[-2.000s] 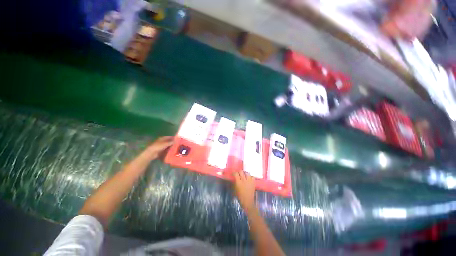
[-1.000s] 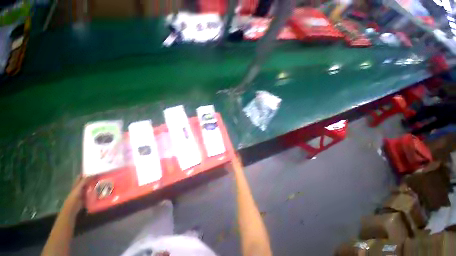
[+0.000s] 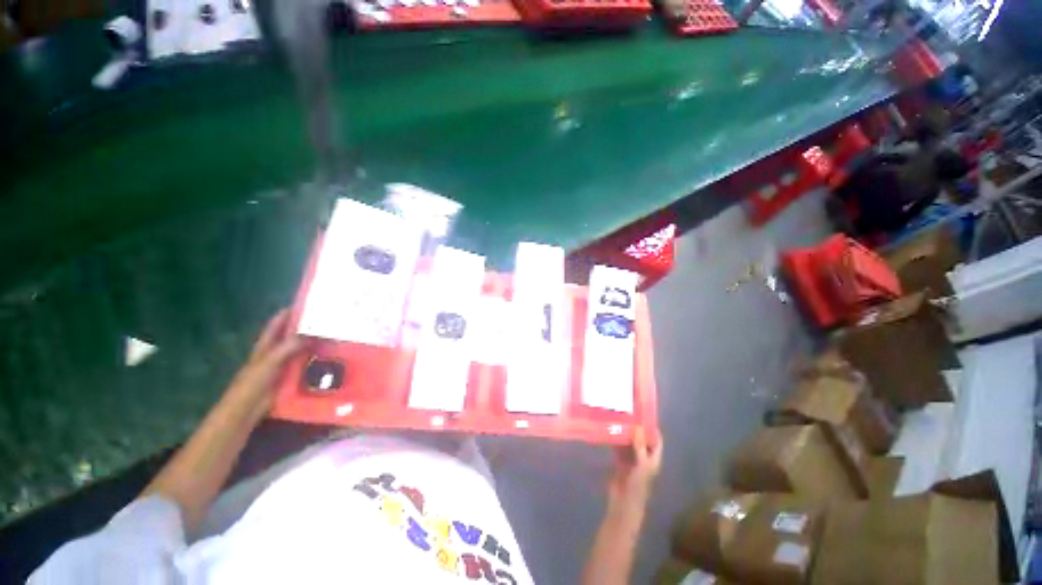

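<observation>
The shallow red tray [image 3: 469, 429] is held level in front of my body, partly over the bench edge. Several white watch boxes lie on it side by side, a wide one [image 3: 359, 274] at the left and narrow ones [image 3: 448, 331] to its right, with dark watch pictures on top. A dark watch body [image 3: 323, 373] lies in the tray's near left corner. My left hand [image 3: 278, 345] grips the tray's left edge. My right hand [image 3: 640, 454] grips its near right corner. Fingers under the tray are hidden.
The green bench [image 3: 480, 137] runs from left to upper right. Red cell trays [image 3: 583, 9] and printed sheets [image 3: 200, 25] lie along its far side. Red stools [image 3: 840, 280] and brown cartons [image 3: 874, 531] stand on the floor at the right. A clear plastic bag [image 3: 423, 209] lies behind the tray.
The tray has been lifted and drawn off the bench towards my body, in both hands. The view has swung right, showing the floor, stools and cartons. My right hand has moved to the tray's right corner.
</observation>
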